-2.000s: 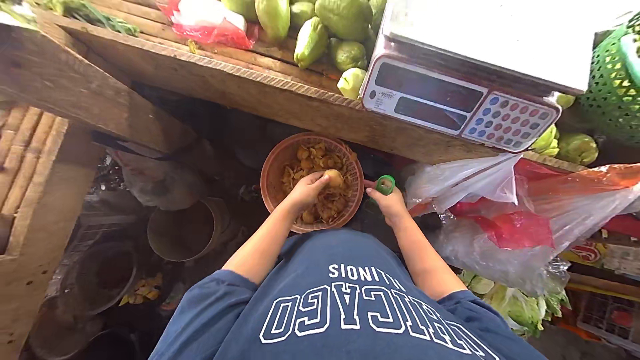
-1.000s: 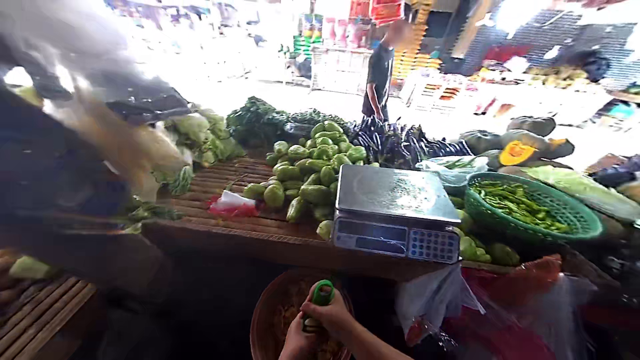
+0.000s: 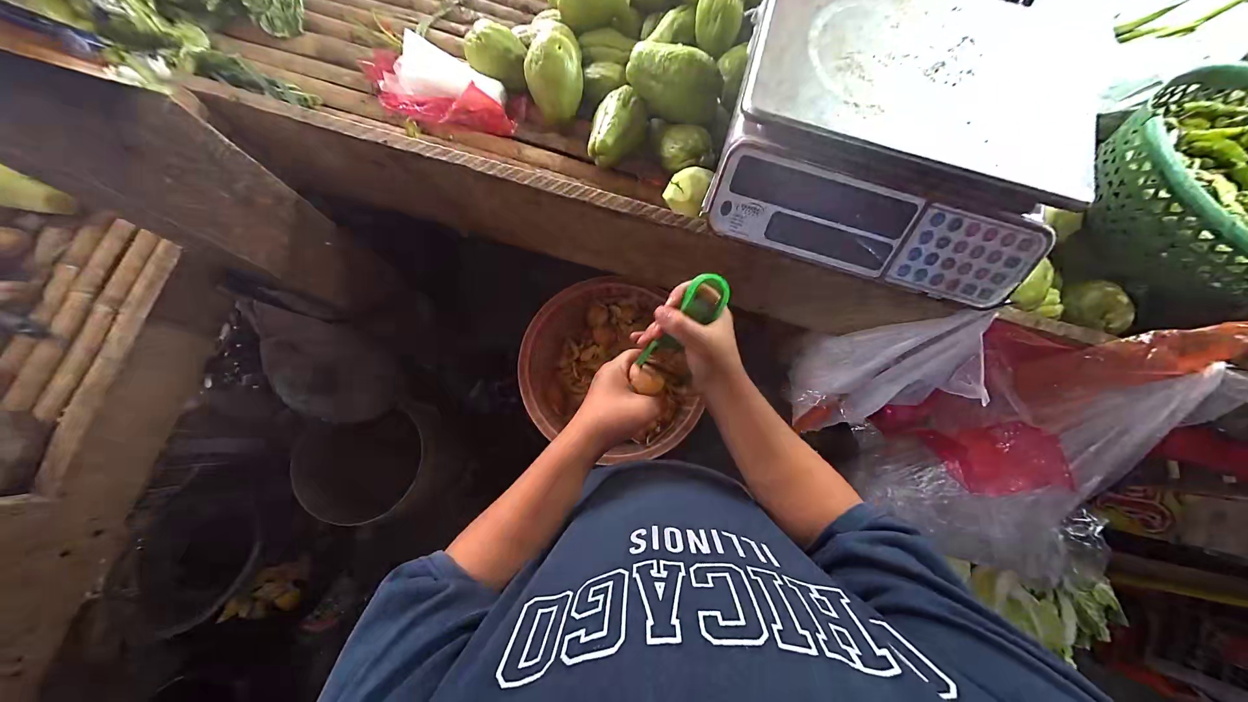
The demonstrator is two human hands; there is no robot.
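My left hand [image 3: 618, 398] is closed around a small round yellow-brown vegetable [image 3: 646, 379], its kind not plain. My right hand [image 3: 704, 336] grips a green-handled peeler [image 3: 706, 297], whose lower end meets the vegetable. Both hands are over a reddish plastic basin [image 3: 536, 336], which holds peelings [image 3: 582, 363] and several round pieces. The basin stands below the edge of a wooden stall counter, just in front of my body. The peeler's blade is too small to make out.
Along the wooden counter [image 3: 487, 200] lie chayotes [image 3: 673, 80], a red and white plastic bag [image 3: 439, 88] and a digital scale [image 3: 829, 210]. A green basket [image 3: 1150, 185] of green peppers stands at the right. Plastic bags [image 3: 1014, 429] hang below. A dark bucket [image 3: 356, 473] is at lower left.
Two seconds ago my right hand with the green tool was apart from the vegetable, at the basin's right; now the tool touches it. The view swung up to the stall and back down.
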